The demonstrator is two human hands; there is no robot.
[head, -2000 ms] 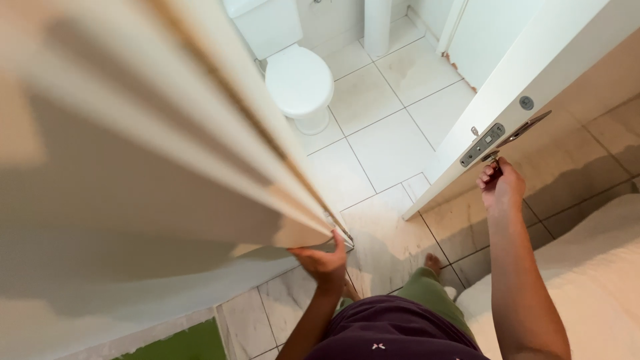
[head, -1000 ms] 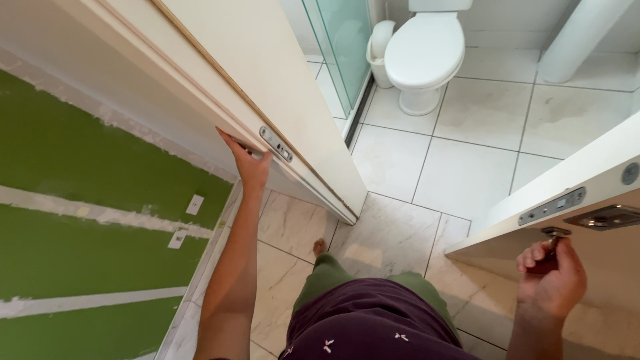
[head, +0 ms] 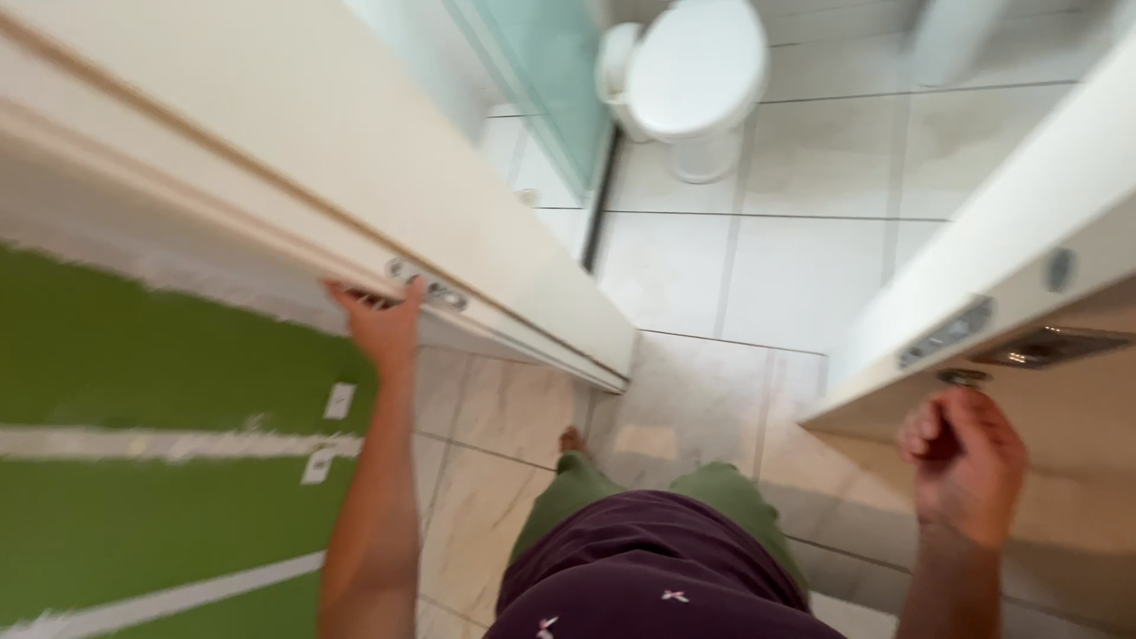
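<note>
My left hand rests on the edge of the white door frame, its thumb by the metal strike plate. To the right stands a white door, swung open, with a metal lock plate on its edge and a recessed metal handle on its face. My right hand is at the round metal lock piece on that face, fingers curled close below it. Whether a key or knob is between the fingertips cannot be told.
Beyond the doorway are a white toilet, a white bin, a green-tinted glass panel and a tiled floor. On the left is a green wall with white strips and small white plates.
My left hand has moved up the frame to beside the strike plate since the oldest frame. The right hand stays by the lock. The view has shifted, showing more green wall.
</note>
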